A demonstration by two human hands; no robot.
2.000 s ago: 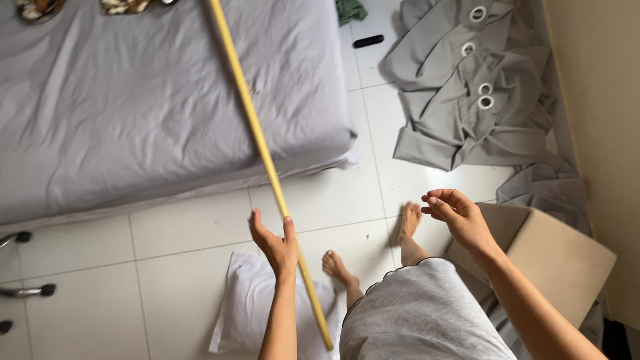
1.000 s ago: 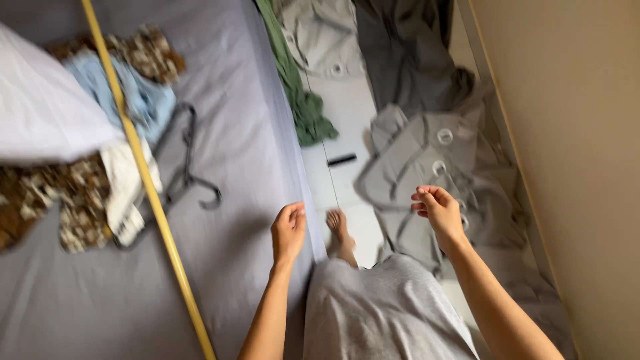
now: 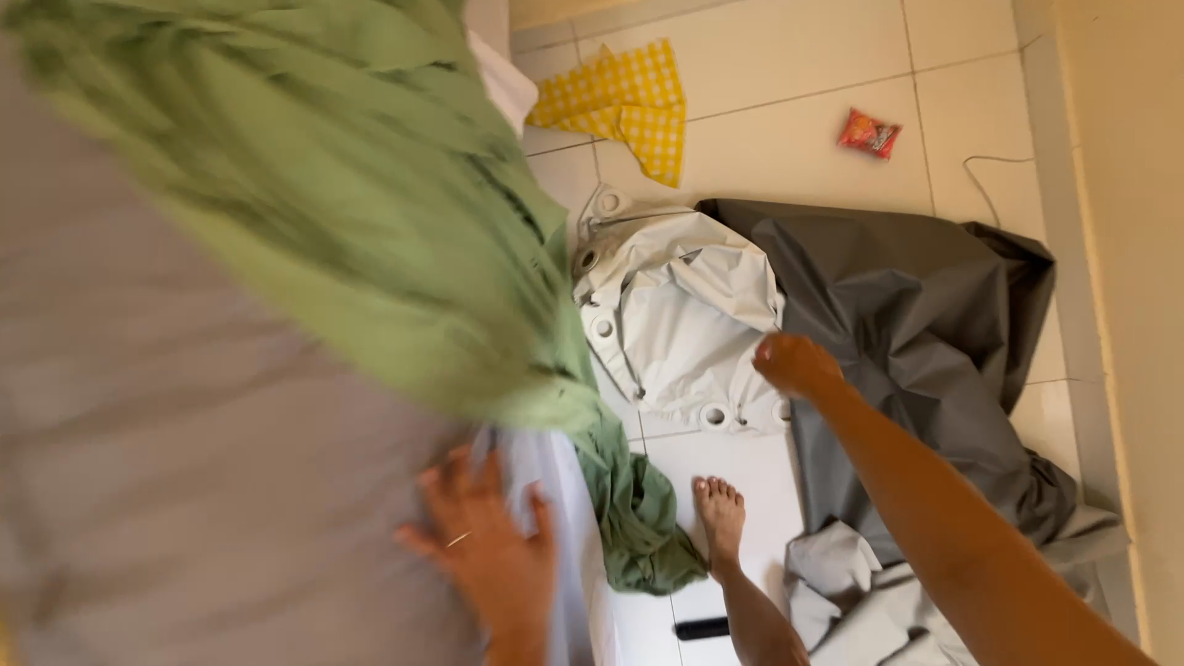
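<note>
My left hand [image 3: 490,541], a ring on one finger, is spread over the edge of the bed with its grey sheet [image 3: 231,481]; it holds nothing. Just above its fingertips lies a green cloth [image 3: 370,213], which runs across the bed and hangs over the side to the floor. My right hand [image 3: 797,365] is curled in the air over the pale eyelet curtain [image 3: 694,314] and the dark grey curtain fabric [image 3: 906,324]. Whether its fingers hold anything cannot be made out.
A yellow checked cloth [image 3: 638,106], a small red packet [image 3: 869,134] and a thin cable [image 3: 982,180] lie on the tiled floor farther ahead. A black object [image 3: 703,629] lies beside my foot [image 3: 721,518]. More grey fabric [image 3: 860,592] is heaped below, and a wall [image 3: 1128,277] runs along the right.
The view has moved a lot along the bed. My left hand has opened out over the bed edge. The yellow pole and the clothes hanger seen earlier are out of view.
</note>
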